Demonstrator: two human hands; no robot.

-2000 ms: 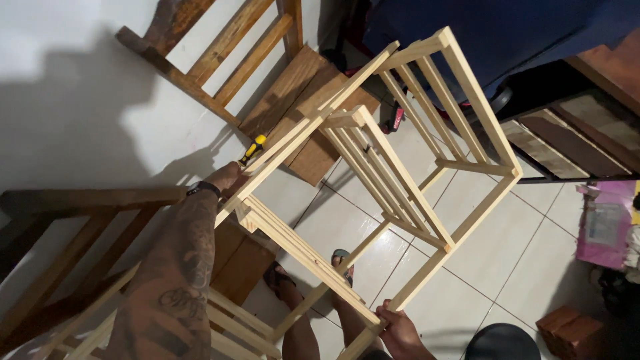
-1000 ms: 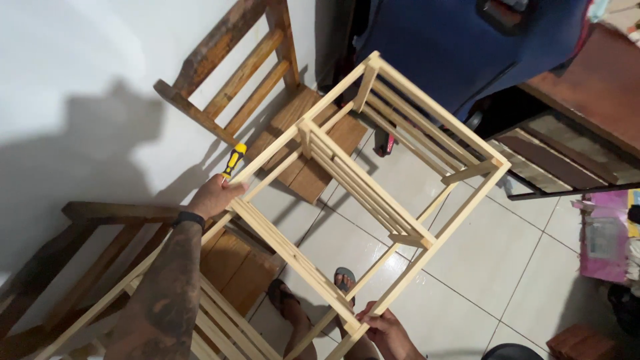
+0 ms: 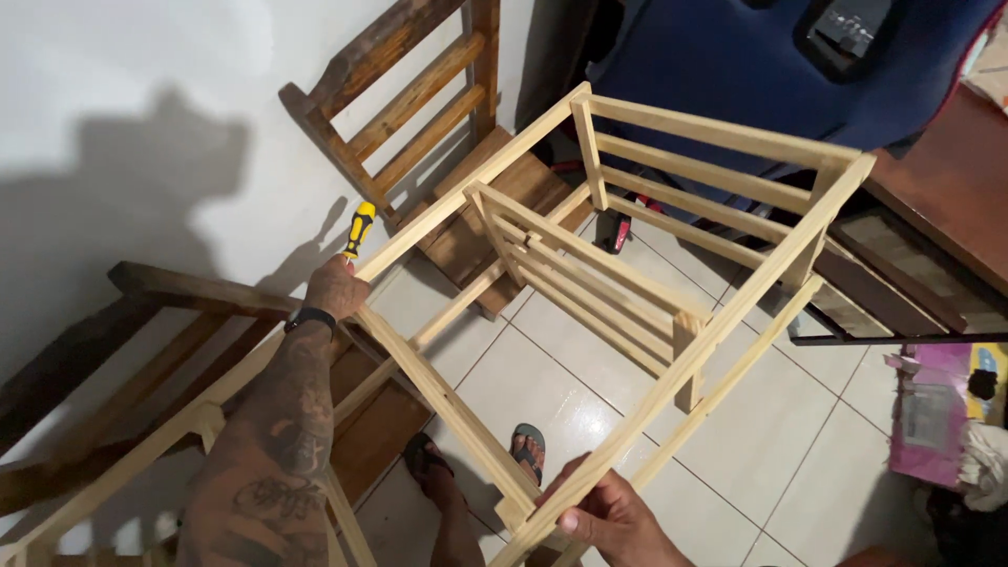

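Observation:
A pale wooden frame with slatted shelves spans the view at a tilt. My left hand is closed around its far-left rail, with a yellow and black screwdriver held upright in the same grip, handle up. At the lower middle, my right hand grips the near-right rail beside a corner joint, its fingers passing behind the wood. Part of the frame continues under my left forearm to the lower left.
Brown wooden chairs stand by the white wall at left. A blue padded item is behind the frame. At right are a brown table and a torn pink box. My sandalled feet are on the tiled floor.
The frame has turned and tilted, so its slatted shelves show at a different angle. Both hands stay on the rails, and the screwdriver remains in my left hand.

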